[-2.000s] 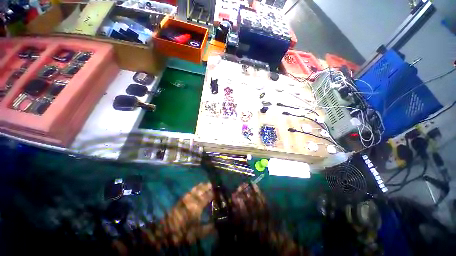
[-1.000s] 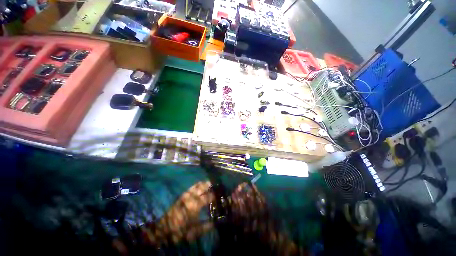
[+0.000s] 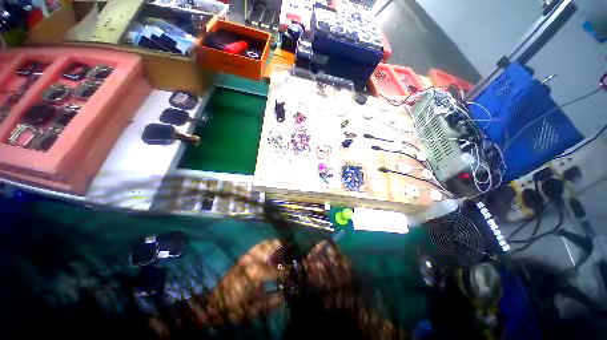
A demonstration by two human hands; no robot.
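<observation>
My left hand (image 3: 243, 285) and my right hand (image 3: 336, 285) meet low in the middle, over the green mat (image 3: 386, 255). A small dark device (image 3: 285, 265) with shiny edges is held between their fingertips. Dark blurred strands hang across the view and hide much of both hands. I cannot tell whether my right hand also holds a tool. Black rounded modules (image 3: 158, 248) with small white labels lie on the mat left of my hands.
Behind my hands are a compartment organizer (image 3: 223, 192), thin sticks (image 3: 299, 214), a green bottle (image 3: 343, 216) and a white block (image 3: 379, 220). A wooden parts board (image 3: 393, 192) lies beyond, a pink foam tray (image 3: 113, 133) at left, a round-grilled fan (image 3: 454, 234) at right.
The whole view has shifted slightly, so the bench things sit a little further left and up. The small device appears turned slightly between my fingers.
</observation>
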